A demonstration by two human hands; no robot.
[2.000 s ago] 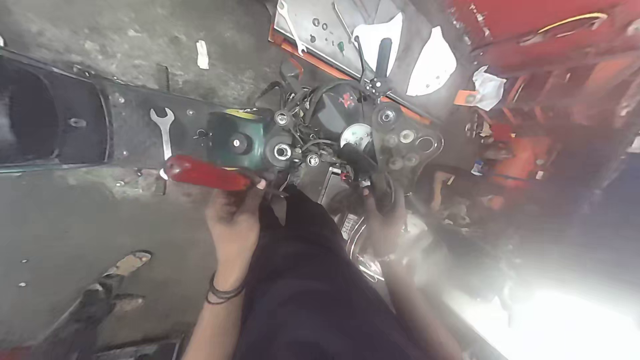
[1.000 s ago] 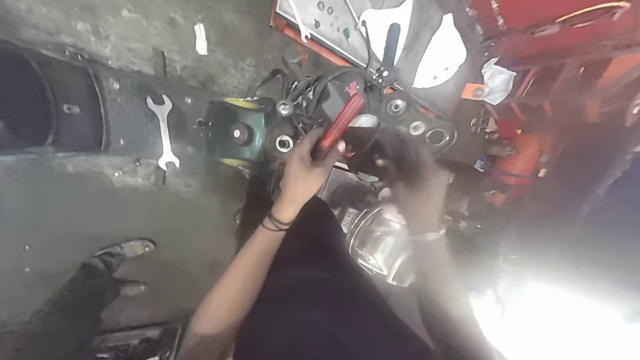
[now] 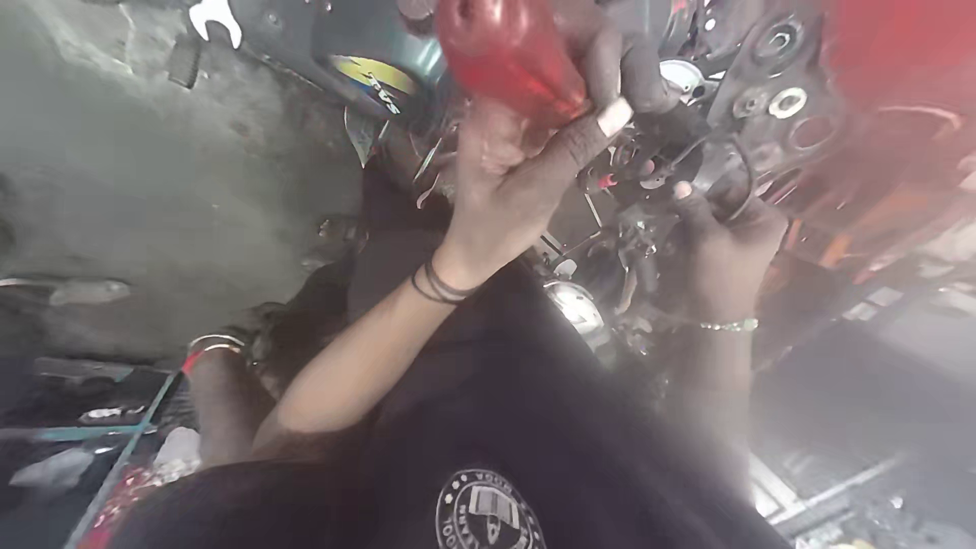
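Note:
My left hand [image 3: 511,175], with dark bands at the wrist, grips a glossy red tapering object [image 3: 511,57] at upper centre; its exact kind is unclear. That object covers part of a dark green motorcycle fuel tank [image 3: 335,38] with a yellow emblem. On the right, my right hand [image 3: 724,236] wears a beaded bracelet. Its thumb is at a dark round part [image 3: 679,160] among the motorcycle's front parts, and a thin black loop [image 3: 751,179] crosses near the fingers. Blur hides how firmly this hand holds anything. A metal fork yoke [image 3: 812,84] lies beyond it.
An open-end wrench [image 3: 217,19] shows at the upper left edge. Another person's forearm [image 3: 221,381] with bangles is at lower left, near a teal-edged frame [image 3: 130,457]. A chrome rounded part [image 3: 576,309] sits between my arms. Red and orange surfaces fill the upper right.
The red object, held in my left hand throughout, first moved from over the seat side to over the front parts. The view has since swung down and closer. Another person's forearm now shows at lower left.

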